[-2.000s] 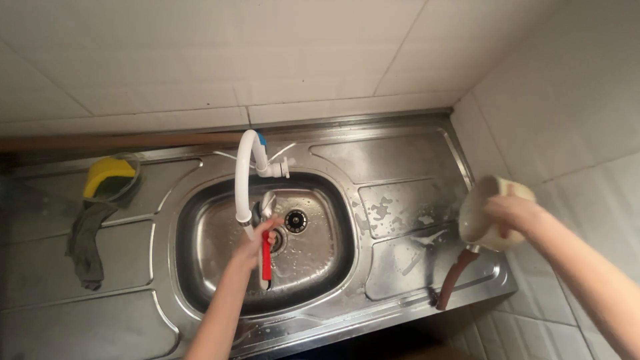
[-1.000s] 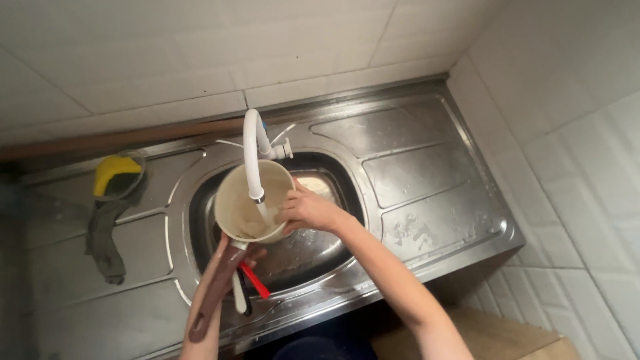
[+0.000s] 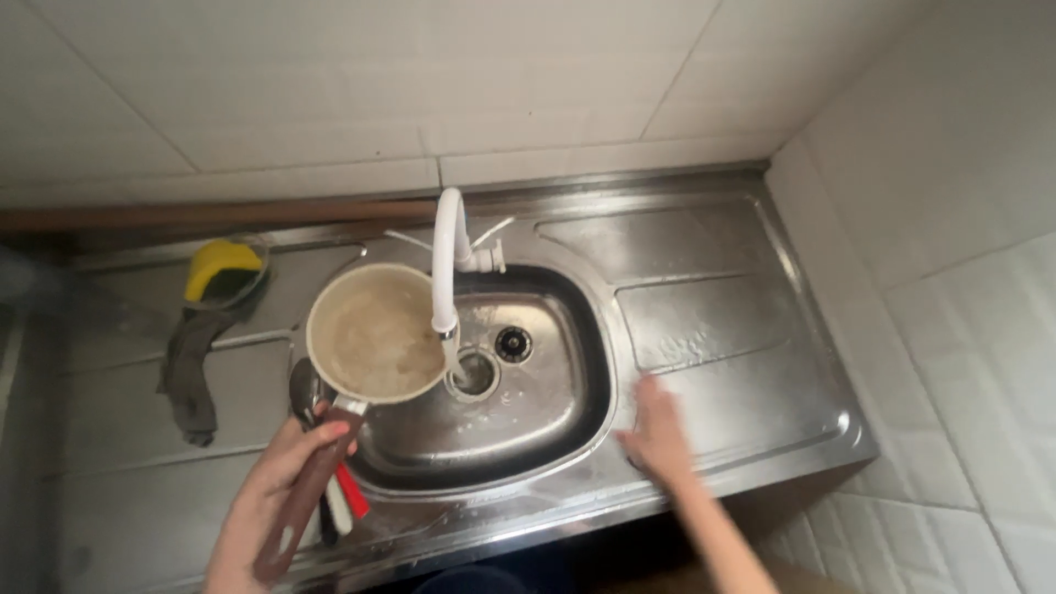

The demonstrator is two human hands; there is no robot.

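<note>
My left hand (image 3: 285, 462) grips the brown handle of a cream-coloured saucepan (image 3: 371, 330), together with several utensils: a metal spoon (image 3: 304, 384) and ones with red (image 3: 352, 492), white and black handles. The pan hangs over the left part of the steel sink (image 3: 544, 429), its rim beside the spout of a white faucet (image 3: 445, 264). Water runs from the spout past the pan's right rim toward the drain. Pale, cloudy residue or liquid shows inside the pan. My right hand (image 3: 660, 429), blurred and holding nothing, is over the drainboard just right of the basin.
On the left drainboard lie a clear container (image 3: 256, 268) with a yellow and dark green sponge (image 3: 219, 268) and a dark grey cloth (image 3: 194, 371). Wet spots mark the right drainboard (image 3: 693, 330). Tiled walls stand behind and at the right. A blue round object shows below the front edge.
The saucepan has gone from my right hand at the far right, to under the spout, then left of the stream in my left hand. My right hand has let go of the pan and moved right.
</note>
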